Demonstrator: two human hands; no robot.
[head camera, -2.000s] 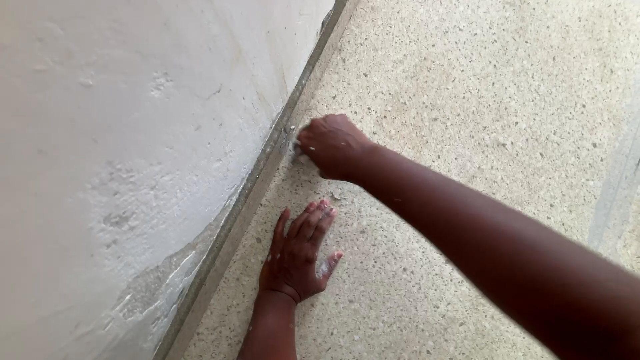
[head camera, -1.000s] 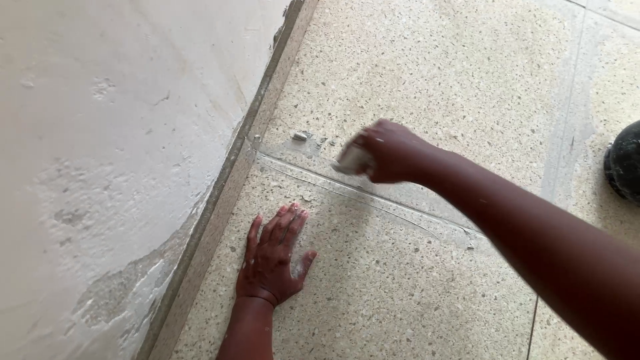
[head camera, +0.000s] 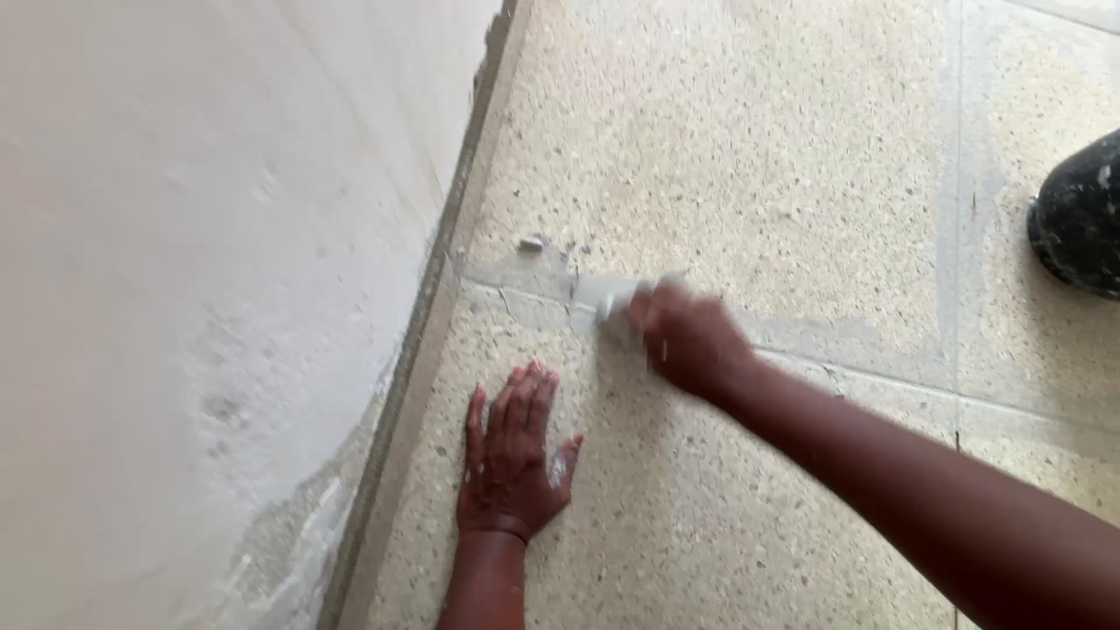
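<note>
My left hand (head camera: 516, 455) lies palm down on the speckled floor tile (head camera: 700, 507), fingers spread and white residue on the skin. Up and to the right of it, my right hand (head camera: 691, 337) is closed around a blurred scraper-like tool (head camera: 608, 297), whose pale blade is over the tile joint (head camera: 840, 367). Motion blur hides the tool's exact shape. Grey, smeared filler borders the joint. Small grey crumbs (head camera: 532, 243) lie on the tile just above the joint, near the wall.
A white plastered wall (head camera: 219, 219) with chipped, rough patches rises on the left, with a narrow skirting strip (head camera: 437, 280) at its foot. A black rounded object (head camera: 1085, 214) with pale specks stands at the right edge. Another joint (head camera: 958, 219) crosses the floor at right.
My right hand has moved away from the wall since two seconds ago, still around the tool. My left hand stays flat on the floor. The view has shifted, bringing in the black object.
</note>
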